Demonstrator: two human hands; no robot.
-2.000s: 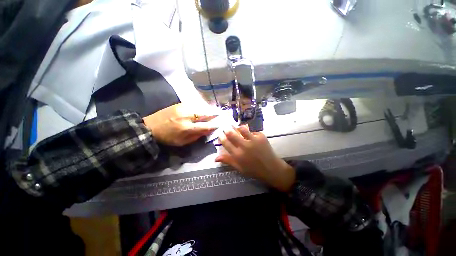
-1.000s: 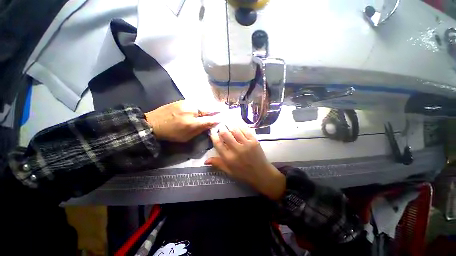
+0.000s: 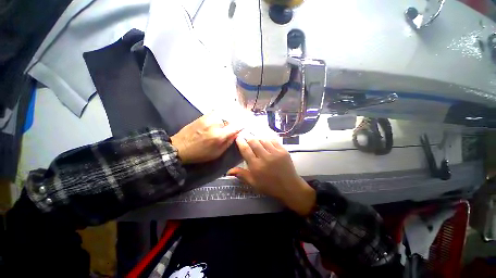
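Observation:
The white sewing machine (image 3: pixel 380 65) has a blue stripe and a shiny metal loop guard (image 3: pixel 314 98) by the needle area. My left hand (image 3: pixel 205 137) lies on the dark grey fabric (image 3: pixel 122 89), fingertips at the brightly lit spot left of the guard. My right hand (image 3: pixel 271 167) is just beside it, fingertips touching the fabric edge and nearly meeting the left fingers. The glare hides the needle, the presser foot and how the fingertips hold the cloth. A pale fabric piece (image 3: pixel 171 59) lies behind the dark piece.
Black-handled scissors (image 3: pixel 373 134) lie right of the needle, with small thread snips (image 3: pixel 434 157) farther right. A ruler strip (image 3: pixel 217 193) runs along the front table edge. A red basket (image 3: pixel 454 233) holding fabric stands at the lower right. More pale fabric (image 3: pixel 70 59) lies at the upper left.
The dark fabric at the left has shifted and spread, showing a longer flat strip. Both hands stay together near the needle. The machine appears farther right in the view, and the guard looks turned.

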